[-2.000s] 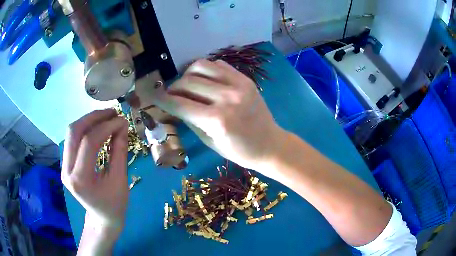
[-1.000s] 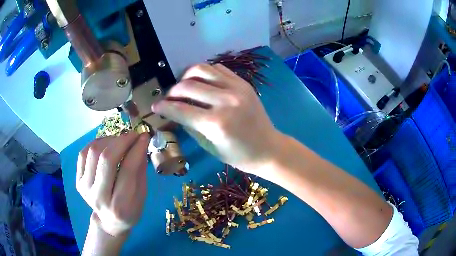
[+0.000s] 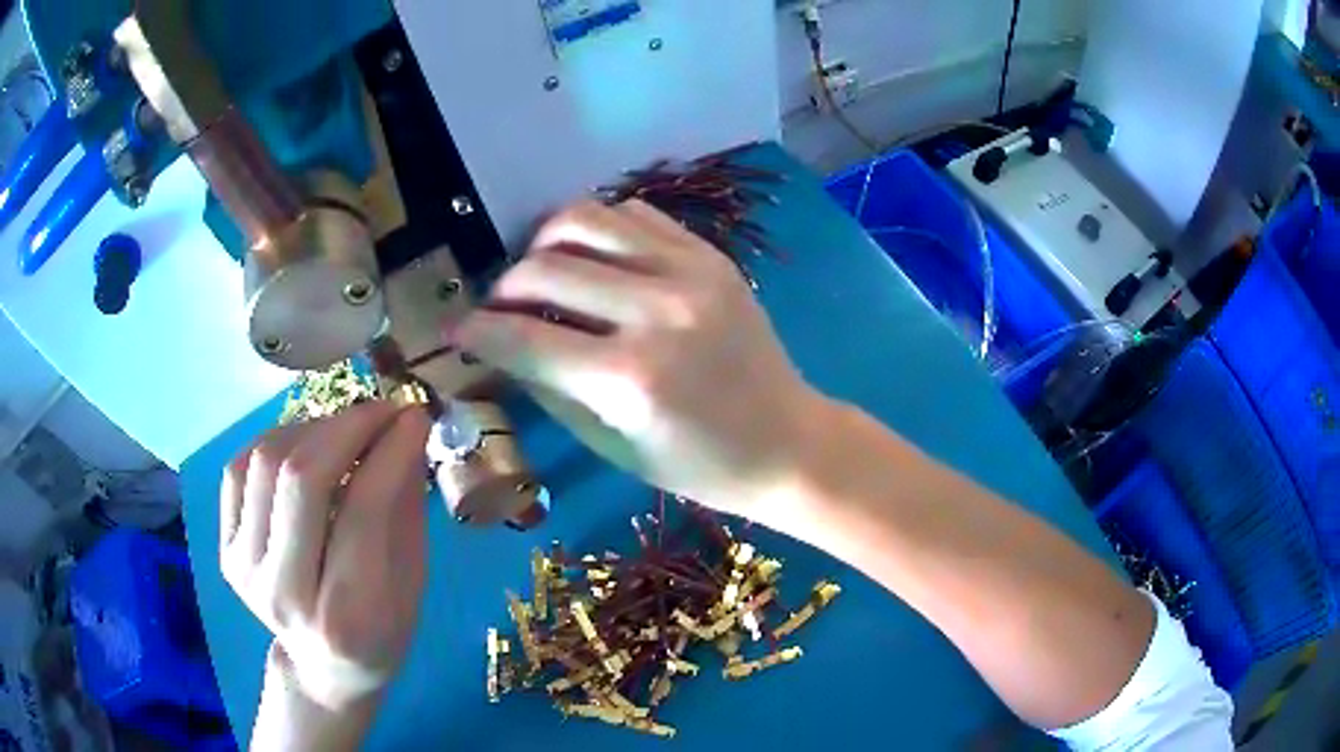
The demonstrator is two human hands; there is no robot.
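My left hand (image 3: 331, 536) pinches a small gold brass terminal (image 3: 412, 394) at its fingertips, just under the upper electrode holder (image 3: 316, 294). My right hand (image 3: 647, 345) is right of the electrodes, slightly blurred, and holds a thin dark red lead wire (image 3: 429, 356) pointing left towards the terminal. The upper electrode (image 3: 385, 357) is close above the terminal. Whether wire and terminal touch is too small to tell. The lower electrode holder (image 3: 488, 478) extends below, between the hands, with a whitish patch.
Finished pieces (image 3: 639, 610) lie heaped at front centre on the teal mat (image 3: 867, 588). Bare terminals (image 3: 326, 391) lie behind my left hand, lead wires (image 3: 720, 199) behind my right. A black knob (image 3: 116, 273) is left; a control box (image 3: 1080, 221) and blue bins (image 3: 1176, 441) are right.
My left hand has moved right and forward from beside the machine, bringing the terminal under the upper electrode. My right hand has stayed near the electrodes. The view has shifted slightly.
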